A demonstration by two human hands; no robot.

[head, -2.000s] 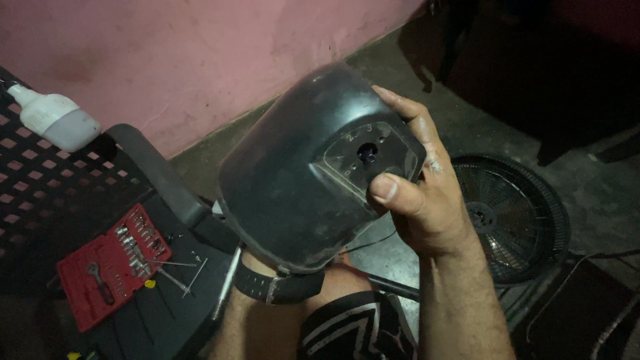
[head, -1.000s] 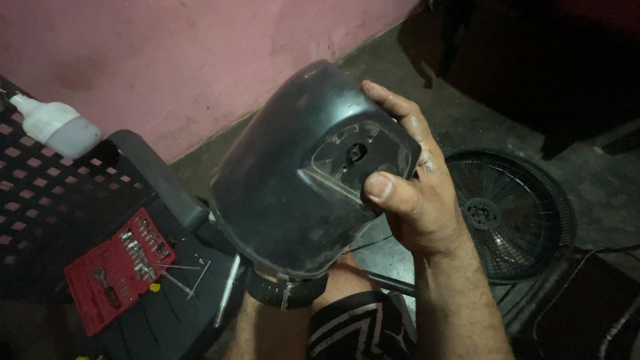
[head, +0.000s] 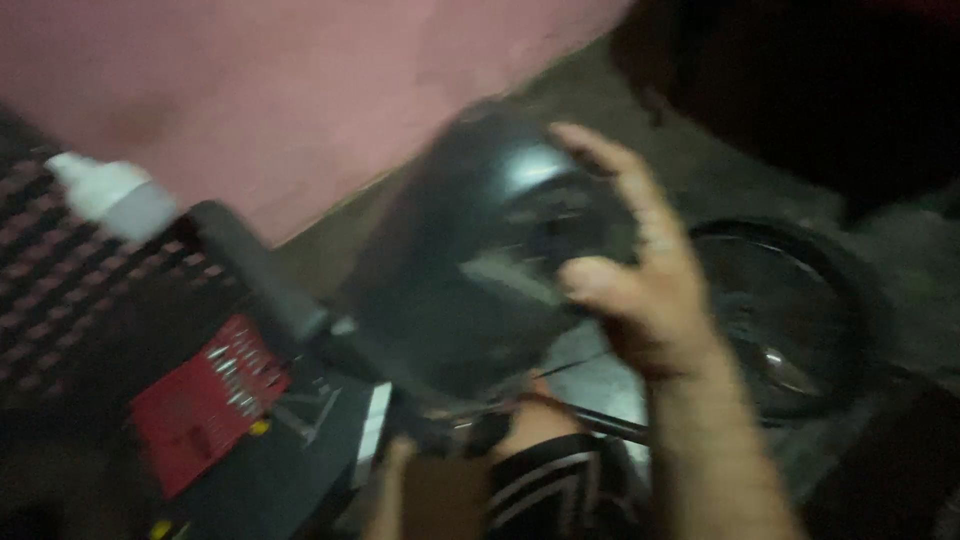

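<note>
A dark, rounded plastic housing (head: 442, 277) fills the middle of the blurred head view, its recessed end tilted toward the right. My right hand (head: 637, 277) grips that end, the thumb on the near side of the recess and the fingers over the far edge. My left hand is hidden behind the housing; only the forearm and a dark wristband (head: 465, 431) show below it, so its hold cannot be seen.
An open red socket-set case (head: 195, 412) and metal tools lie on the dark chair seat (head: 262, 480) at left. A white light bulb (head: 112, 195) is by the perforated chair back. A round black fan grille (head: 787, 315) lies on the floor at right, with a pink wall (head: 262, 90) ahead.
The housing stays in my right hand and its recessed end has become blurred. No hold has plainly changed.
</note>
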